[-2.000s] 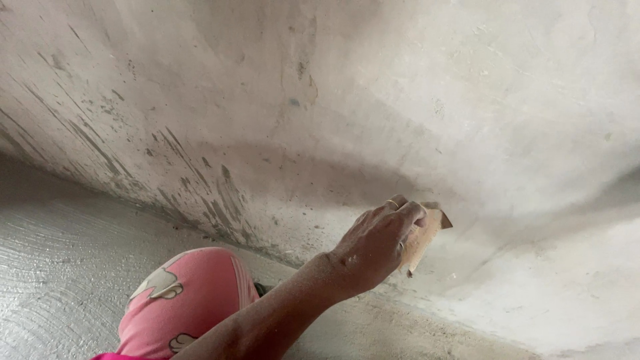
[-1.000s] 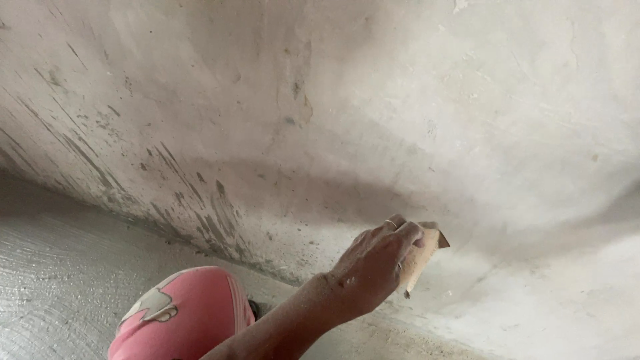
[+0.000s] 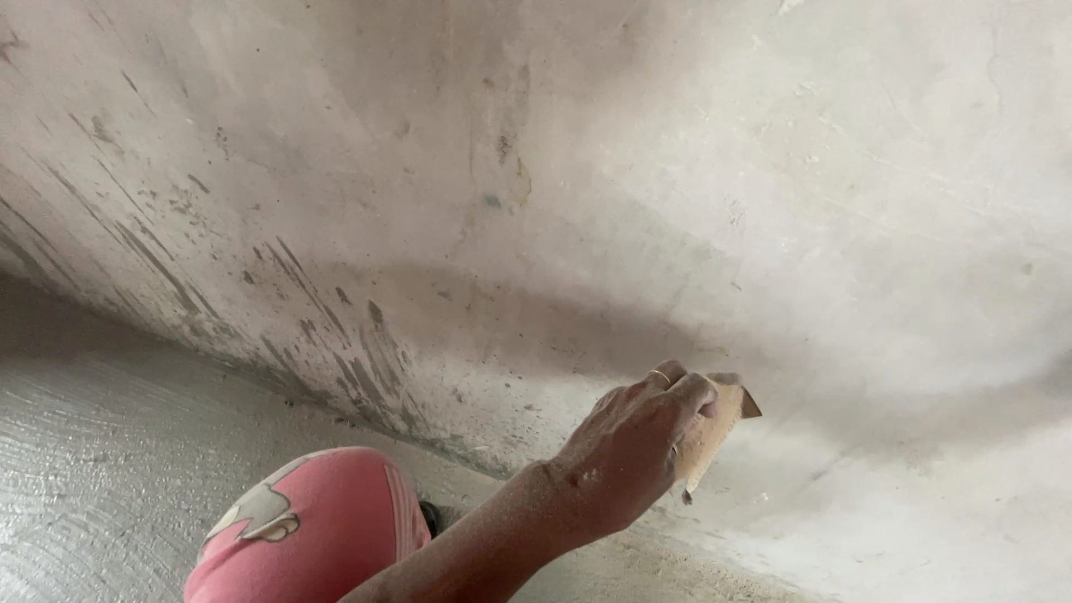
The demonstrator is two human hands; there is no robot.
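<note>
My left hand [image 3: 641,431] reaches to the right, its back toward the camera and its fingers curled on a folded piece of tan sandpaper [image 3: 712,431]. A ring shows on one finger, and pale dust covers the hand and forearm. The sandpaper is at the lower part of a grey-white plastered wall [image 3: 586,201]; one dark brown corner sticks out past the fingertips. Whether its hidden face touches the wall cannot be seen. My right hand is out of view.
A pink-clothed knee [image 3: 335,519] with a pale printed figure stands at lower left, beside the forearm. The grey concrete floor [image 3: 109,435] meets the wall along a slanting edge. Dark streaks [image 3: 360,368] mark the wall's lower left. Something small and dark [image 3: 431,515] shows behind the knee.
The view has shifted slightly. My left hand keeps its hold on the sandpaper and stays near the same lower part of the wall.
</note>
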